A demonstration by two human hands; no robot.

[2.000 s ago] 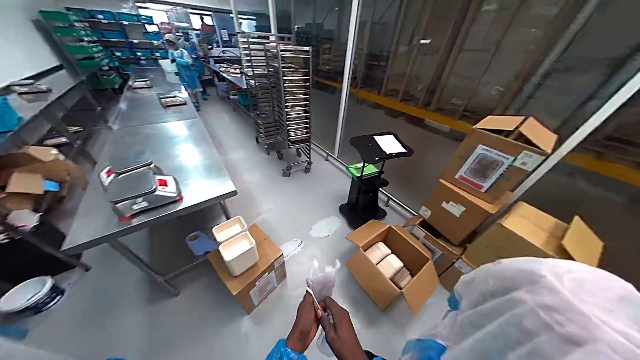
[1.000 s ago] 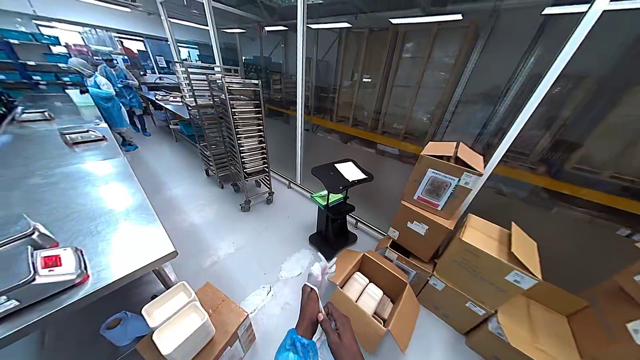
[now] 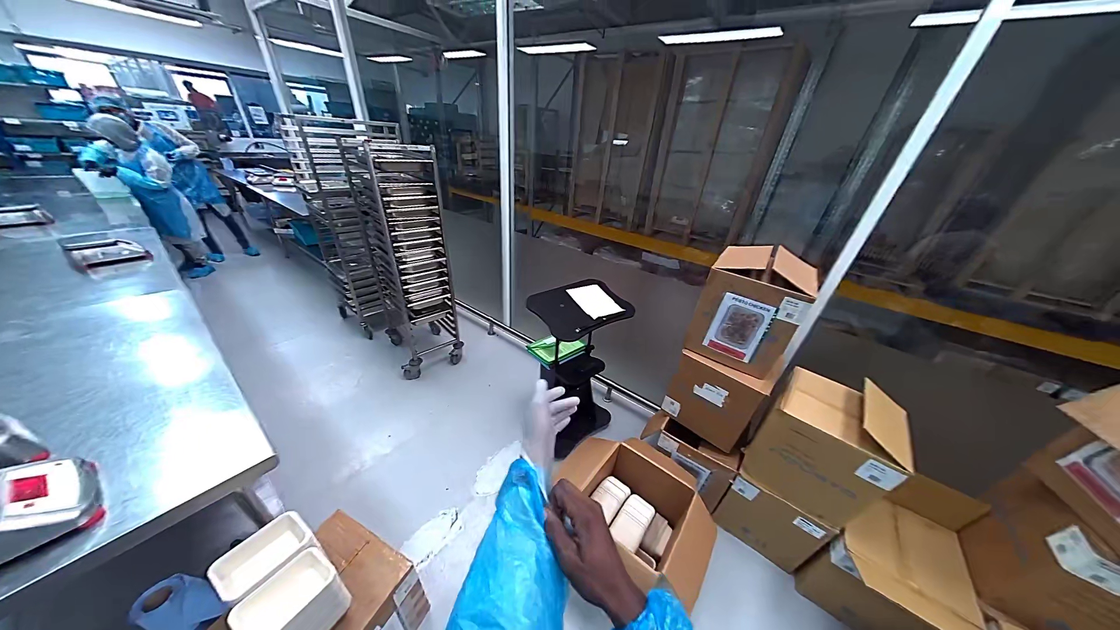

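Note:
My left hand [image 3: 544, 420] wears a whitish translucent glove, with its fingers apart and nothing in them; a blue plastic sleeve covers the forearm. At its wrist, my bare right hand [image 3: 582, 538] has its fingers closed on the cuff of that glove. Just right of my hands is an open cardboard box [image 3: 696, 551] holding several stacks of pale trays [image 3: 632, 522]. At the lower left, two empty cream trays [image 3: 293, 591] rest on a closed cardboard box [image 3: 372, 560], beside a blue roll or cloth [image 3: 178, 604].
A steel table [image 3: 192, 385] with weighing scales [image 3: 52, 499] runs along the left. Wheeled tray racks [image 3: 407, 254] stand ahead, near a black stand [image 3: 577, 319] bearing paper. Cardboard boxes [image 3: 722, 398] are stacked at right. People in blue aprons [image 3: 162, 184] work at the far left.
The glove, loose between both hands two seconds ago, is now on my left hand. My right hand has moved to the left wrist. The view has swung right.

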